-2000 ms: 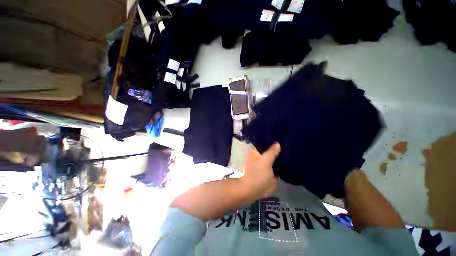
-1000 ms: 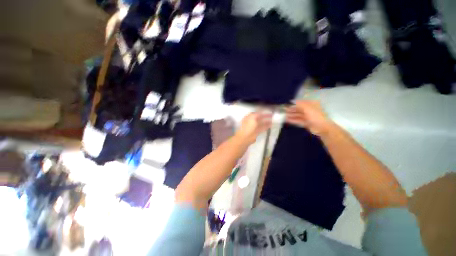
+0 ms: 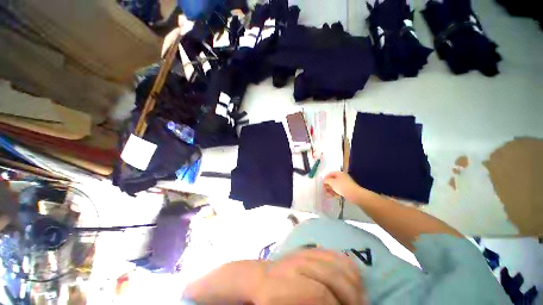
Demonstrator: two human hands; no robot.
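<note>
A flat navy fabric stack (image 3: 390,158) lies on the pale table in front, right of the table joint. A narrower navy stack (image 3: 262,165) lies left of the phone. My right hand (image 3: 340,183) is low over the table between the stacks, beside the green tool (image 3: 314,168). Its fingertips are together; whether they hold something small cannot be told. My left hand (image 3: 315,277) is large and blurred at the bottom edge, close to the camera, fingers bent. What it holds, if anything, is hidden. A smartphone (image 3: 299,131) lies behind the green tool.
A pale clear ruler (image 3: 321,134) lies beside the phone. A dark folded pile (image 3: 333,65) and tied dark bundles (image 3: 399,41) with white labels lie along the far side. A dark heap with a white sheet (image 3: 139,152) and a bottle (image 3: 180,132) is at left.
The navy stack held in both hands now lies squared on the table. Both hands have left it; my right hand moved toward the green tool, my left hand came back near the camera.
</note>
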